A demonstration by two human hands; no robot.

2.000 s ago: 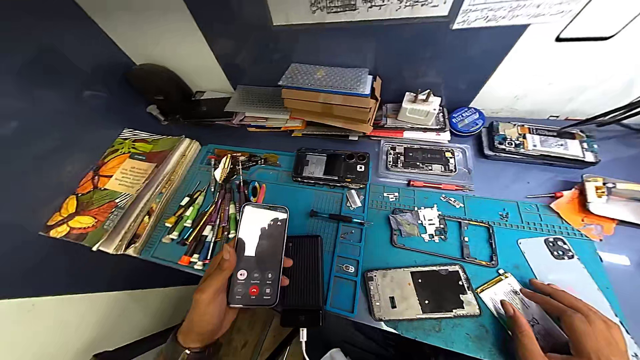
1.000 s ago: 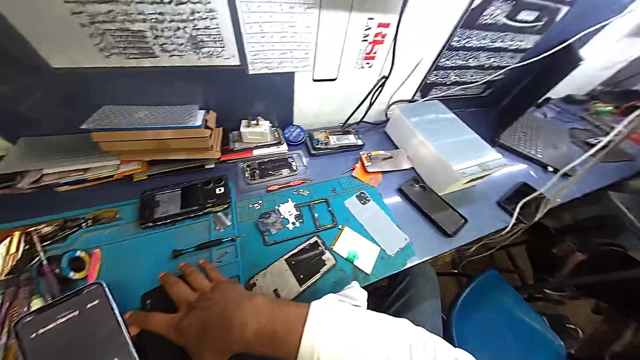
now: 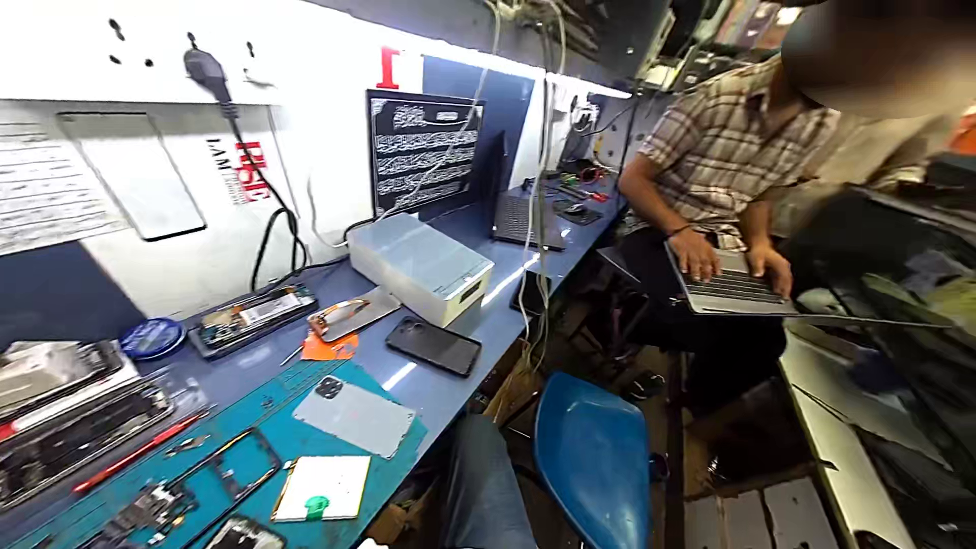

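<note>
Neither of my hands shows in the current head view, apart from a small white patch at the bottom edge that may be my sleeve. On the teal repair mat (image 3: 305, 393) lie a pale phone back panel with a camera bump (image 3: 354, 415), a flat white battery with a green mark (image 3: 322, 488) and a black phone mid-frame (image 3: 263, 457). Small phone parts (image 3: 145, 515) lie left of the frame. An opened phone with exposed internals (image 3: 255, 316) is behind the mat, near an orange piece (image 3: 329, 347). A red-handled tool (image 3: 141, 450) lies at the left.
A black phone case (image 3: 433, 345) lies before a pale box (image 3: 419, 263). Farther along the bench stands an open laptop (image 3: 528, 221). Cables hang over the bench edge. A blue chair (image 3: 591, 457) stands beside it. A seated person (image 3: 732, 168) has both hands on another laptop (image 3: 728, 286).
The view has swung far to the right. One hand held a lit phone and the other touched the battery at first; later one hand rested on a dark object. Both hands are now out of view.
</note>
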